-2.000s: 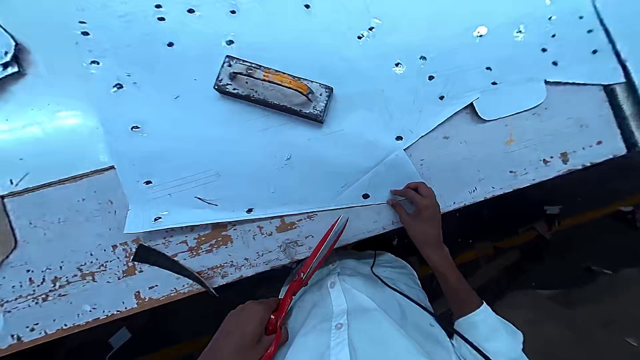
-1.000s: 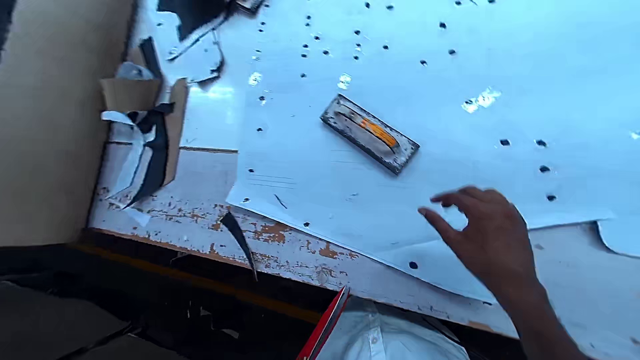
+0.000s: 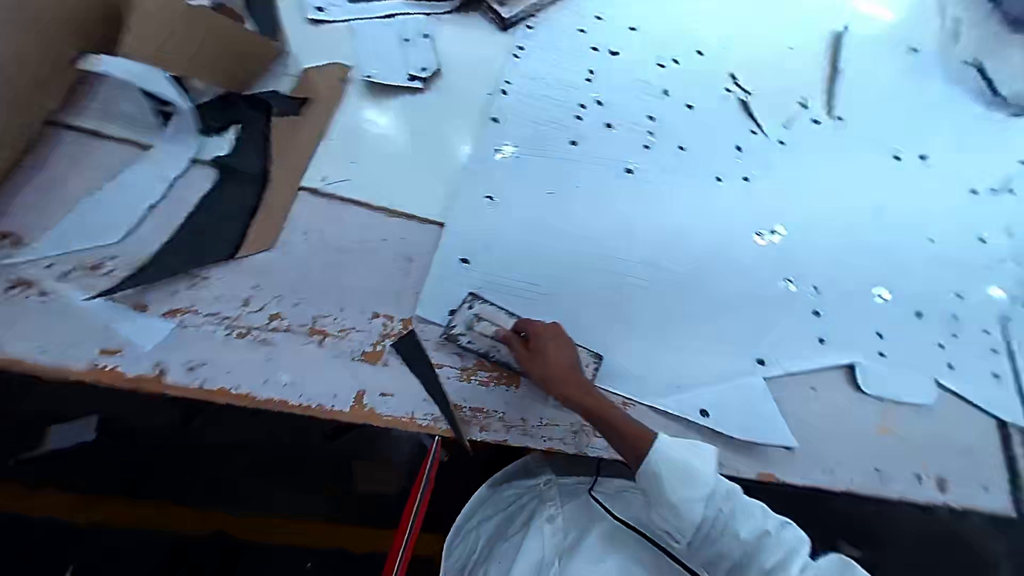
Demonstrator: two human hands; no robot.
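Note:
My right hand (image 3: 548, 356) is closed around the handle of a flat rectangular block (image 3: 472, 324), like a trowel or sanding block, which lies across the near left corner of a large pale blue-white sheet (image 3: 640, 280). The sheet has many small dark holes or marks. Red-handled shears (image 3: 414, 512) show at the bottom, beyond the table edge; my left hand is out of view, so its hold on them is hidden. A narrow dark pointed scrap (image 3: 428, 380) lies left of the block, its tip over the table edge.
Brown, dark and white offcuts (image 3: 240, 176) are heaped at the left. A small white piece (image 3: 396, 52) lies at the top. The worn, peeling table edge (image 3: 240, 400) runs along the front. A cut-out flap (image 3: 736, 408) of the sheet lies at the near right.
My right hand has come down onto the block and taken hold of its handle. The block has moved to the sheet's near left corner. The view has shifted left.

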